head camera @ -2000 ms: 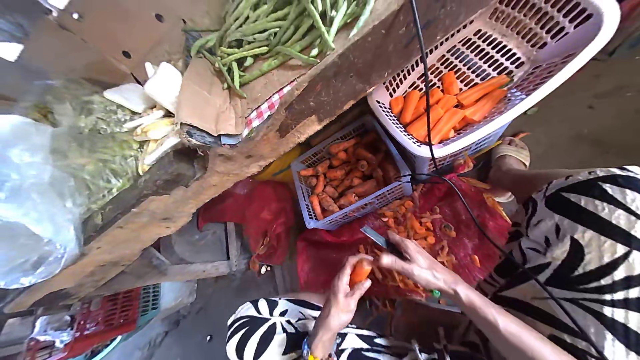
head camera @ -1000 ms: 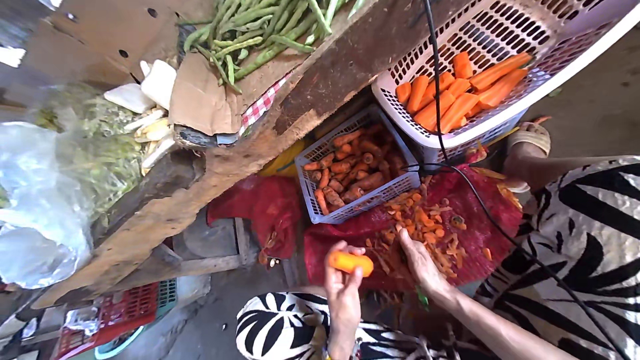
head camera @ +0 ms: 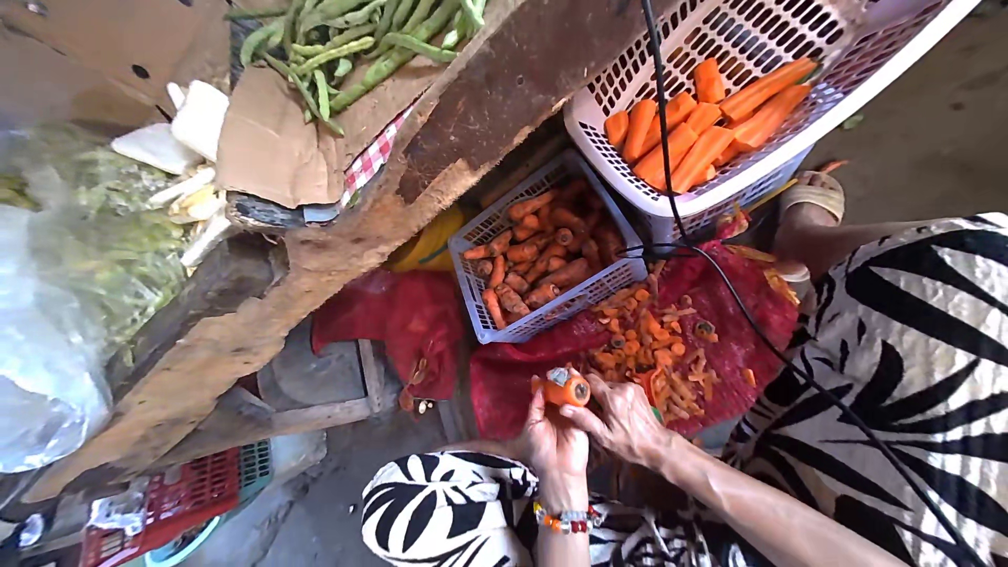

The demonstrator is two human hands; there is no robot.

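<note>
My left hand holds a short orange carrot piece upright-tilted above my lap, its cut or stem end facing right. My right hand touches the carrot's right side, thumb beneath it. A grey metal blade lies against the carrot's top; a green handle end shows at the right palm, the rest hidden by the fingers. Just beyond the hands, carrot ends and peelings lie on a red mesh sack. Unpeeled carrots fill a small bluish plastic basket.
Peeled carrots lie in a large white basket at upper right. A black cable hangs across the view. The wooden table edge runs diagonally at left, with green beans and a clear plastic bag above.
One second ago my hands were apart, the left holding the carrot; now they are together at it. Two seconds ago the blade showed clearly in my right hand.
</note>
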